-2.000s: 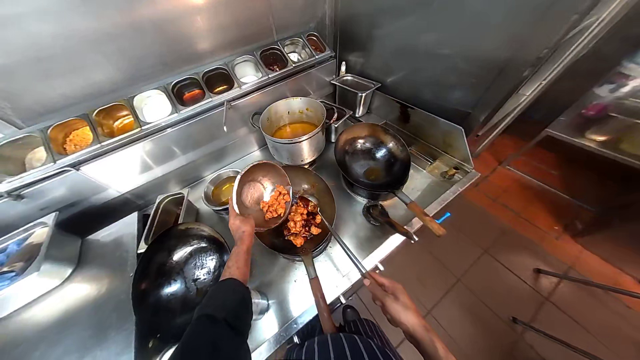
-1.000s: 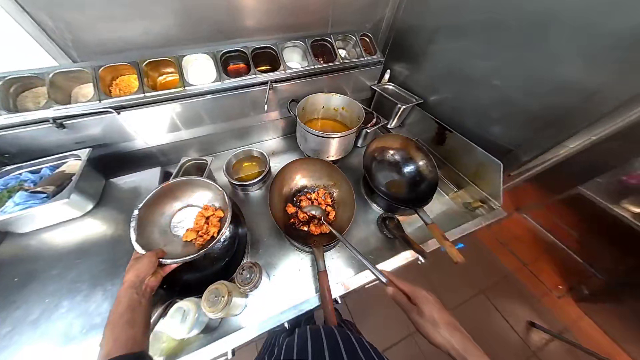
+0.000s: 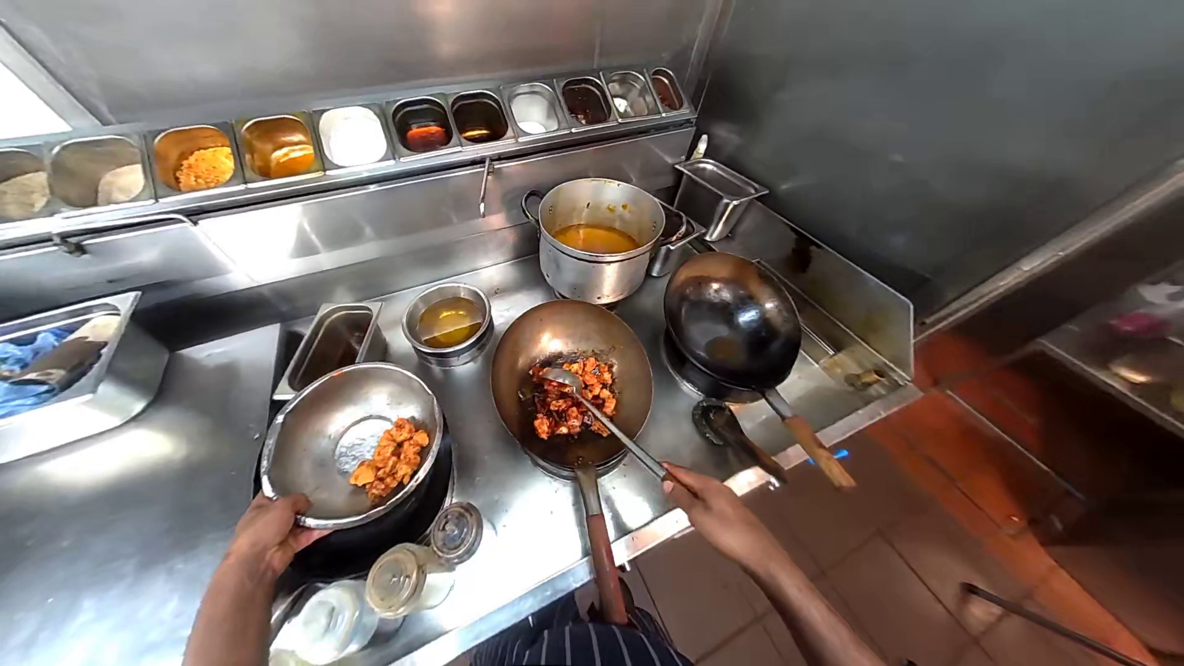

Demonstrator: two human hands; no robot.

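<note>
My left hand (image 3: 270,534) grips the near rim of a metal bowl (image 3: 314,444) at the left, over a black wok. Reddish-brown fried pieces (image 3: 391,458) lie in the bowl's right side. My right hand (image 3: 705,504) is closed on the handle of a metal ladle (image 3: 615,430), whose head rests among sauced pieces (image 3: 573,398) in the middle wok (image 3: 527,342). That wok's wooden handle (image 3: 603,564) points toward my striped apron (image 3: 578,645). Behind the wok stands a large metal pot (image 3: 597,273) holding orange-brown liquid.
A second wok (image 3: 731,319) leans tilted on the right burner. Yellow liquid fills a small round pot (image 3: 448,324). Several ingredient tubs (image 3: 277,148) line the back ledge. Lidded jars (image 3: 398,581) stand near the front edge, and a metal pan with blue cloth (image 3: 102,388) is at far left.
My left hand has moved the bowl left, away from over the middle wok, where it was two seconds ago. The ladle stays in my right hand with its head in that wok.
</note>
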